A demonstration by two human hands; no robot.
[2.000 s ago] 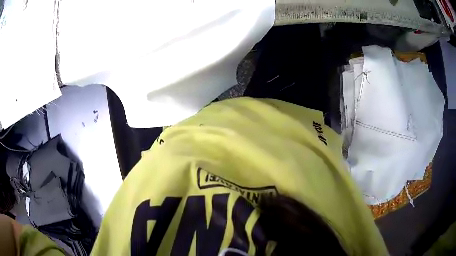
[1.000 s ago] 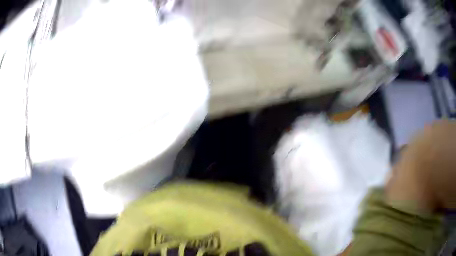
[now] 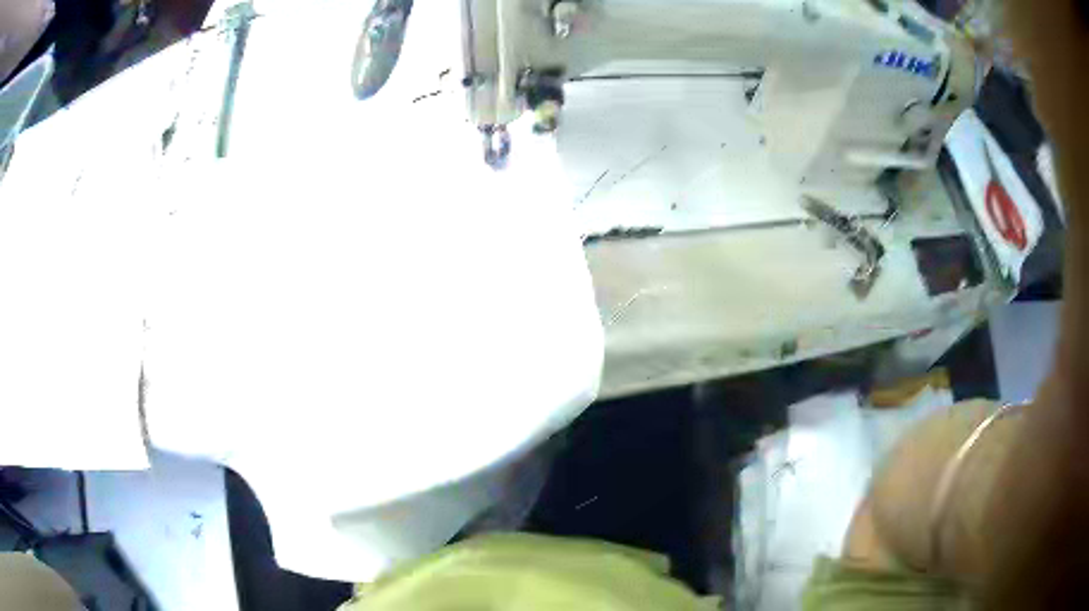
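Observation:
A large white garment panel [image 3: 358,298] covers the machine bed and hangs over the front edge. The presser foot and needle area [image 3: 496,143] is over the panel. My right hand [image 3: 1045,394] is raised close to the camera at the right edge, blurred and cut off; its fingers cannot be made out. Skin shows at the upper left edge and at the bottom left corner, but I cannot tell whether either is my left hand.
The sewing machine [image 3: 824,107] has blue lettering. Dark thread snips [image 3: 850,239] lie on the table right of the panel. A stack of white pieces [image 3: 812,477] is below the table edge at right. Dark cloth [image 3: 90,567] is at lower left.
The view has shifted up to the machine and sharpened. My right arm, absent at first, has come up at the right and now covers the right edge.

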